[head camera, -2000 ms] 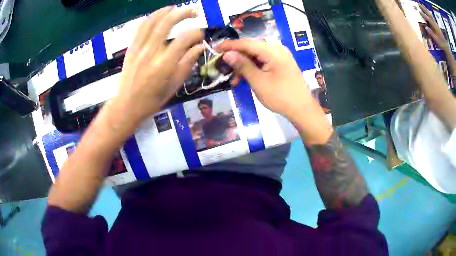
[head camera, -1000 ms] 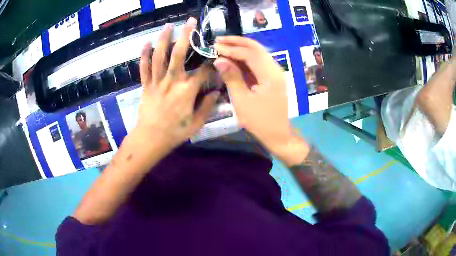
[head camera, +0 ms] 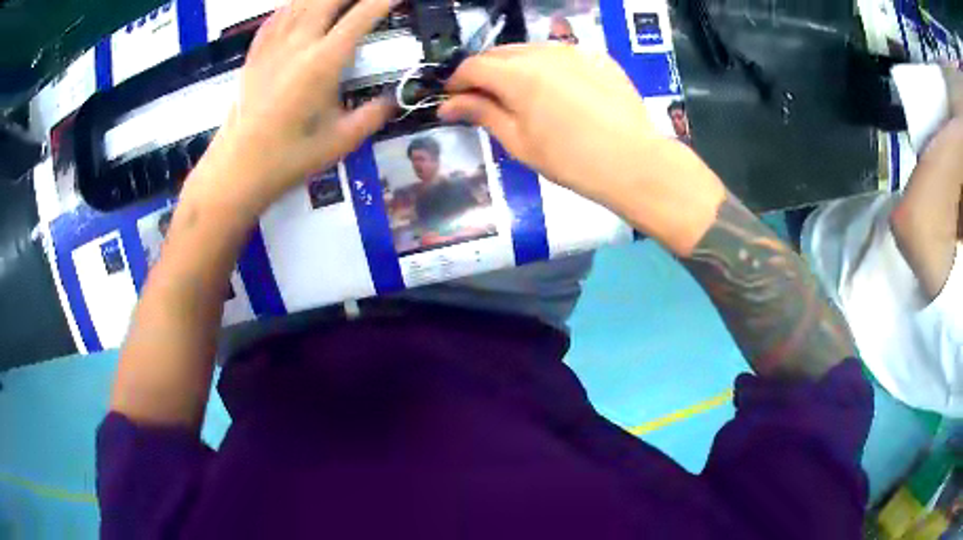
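Observation:
A long black housing (head camera: 93, 177) with a pale inner strip (head camera: 174, 114) lies on the printed work mat (head camera: 317, 240). Thin white internal wires (head camera: 407, 89) loop at its right end. My left hand (head camera: 290, 116) lies over the middle of the housing, fingers spread, thumb near the wires; whether it grips anything is unclear. My right hand (head camera: 560, 111) is at the wired end, thumb and fingertips pinched together at the wire loop. What lies between the fingertips is small and mostly hidden.
The mat lies over a black bench edge (head camera: 781, 158), with dark cords (head camera: 723, 47) on the bench right of it. Another person in white (head camera: 871, 295) is at the right, with an arm and a white piece (head camera: 922, 103). The floor (head camera: 634, 338) is light blue.
My left hand has moved left and up along the housing, away from the wires. My right hand stays at the wired end, slightly higher. A white piece now shows by the other person.

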